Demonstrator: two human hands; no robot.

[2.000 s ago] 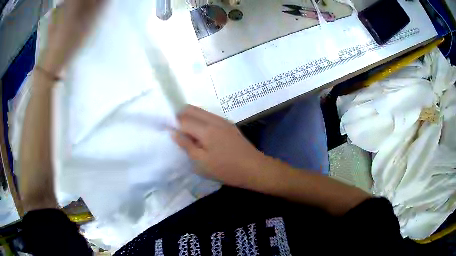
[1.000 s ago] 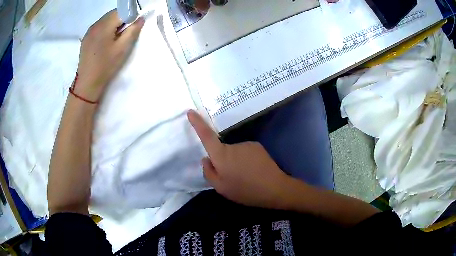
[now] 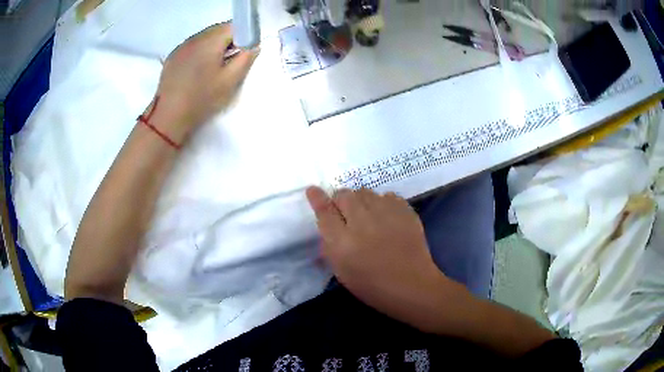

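Note:
A white fabric piece [image 3: 262,138] lies over the left of the machine table, its lower part creased and hanging towards my lap. My left hand [image 3: 204,73] grips its far edge beside a pale upright machine part; the fingertips are partly hidden and the cloth is overexposed there. My right hand [image 3: 375,243] is at the near right edge of the cloth, index fingertip on top and the other fingers curled; a fold runs to the fingertip. The needle plate area [image 3: 302,54] is right of my left hand.
Pink-handled snips [image 3: 484,42] lie on the machine bed beside a hanging white tape [image 3: 502,36]. A black phone [image 3: 595,62] is at the right. A printed ruler [image 3: 437,149] follows the front edge. Tied white cloth [image 3: 582,225] hangs at the right.
My left hand has come down from the far left onto the cloth near the machine. My right hand has shifted slightly right along the near edge. The cloth lies flatter, and the view has shifted.

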